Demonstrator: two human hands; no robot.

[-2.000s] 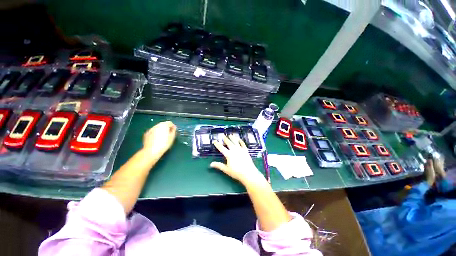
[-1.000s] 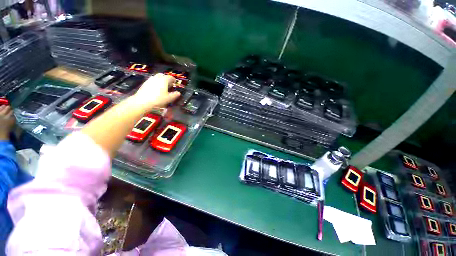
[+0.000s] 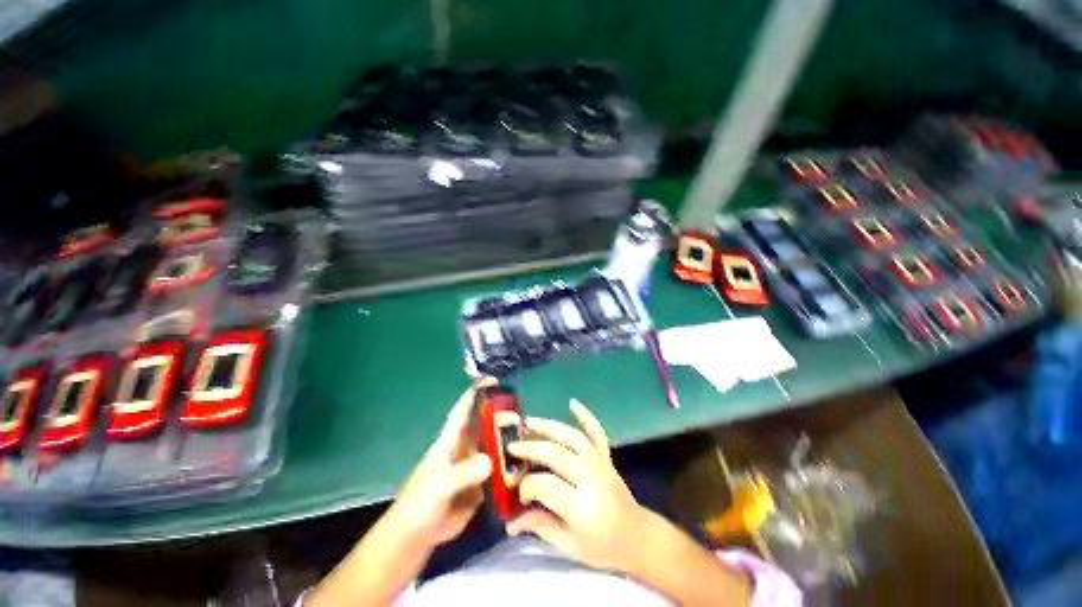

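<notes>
A red flip phone (image 3: 501, 457), closed and upright with its pale-framed window showing, is held between my hands above the bench's front edge. My left hand (image 3: 445, 480) grips its left side. My right hand (image 3: 575, 480) is at its right side, with fingers over the window's edge. The image is blurred. The small lens tray (image 3: 552, 323), with several black frames in a row, lies on the bench behind my hands.
A phone tray (image 3: 267, 445) is at left, another (image 3: 884, 267) at right. Stacked trays (image 3: 475, 225) stand behind. A bottle (image 3: 635, 255), a pink stick (image 3: 662, 370), white paper (image 3: 730, 352), two red phones (image 3: 742, 279) and a second lens tray (image 3: 801, 273) are right. A scrap box is below right.
The view has swung back from the left tray. My left hand has brought a red phone from the left tray area to the front, and my right hand has come to it.
</notes>
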